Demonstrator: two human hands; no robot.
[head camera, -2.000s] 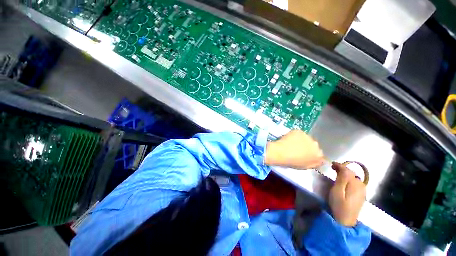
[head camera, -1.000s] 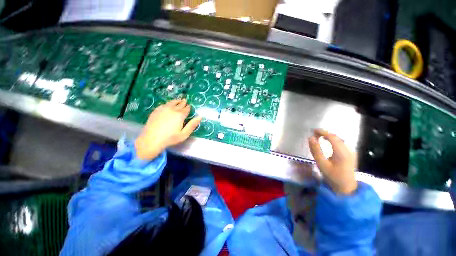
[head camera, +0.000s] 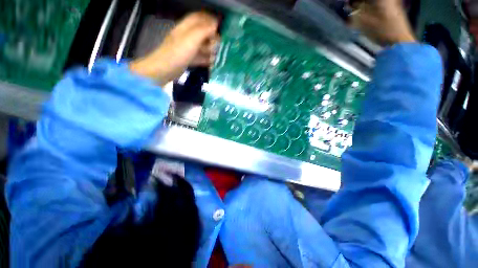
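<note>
A green printed circuit board lies on the line in front of me, blurred, with several white-outlined circles near its front edge. My left hand is at the board's rear left corner, fingers curled; whether they grip the edge is unclear. My right hand is at the top right, beyond the rear rail, strongly blurred and partly cut off by the picture's top edge; its fingers and anything in them cannot be made out. My right sleeve covers the board's right end.
The silver conveyor rail runs along my front. Another green board lies at the far left, past a dark gap with bright metal strips. A person's blue sleeve is at the right edge.
The view has shifted. My left hand has left the board's circle area and is at a board's left edge, fingers now curled. My right hand has moved from the front gap up to the rear.
</note>
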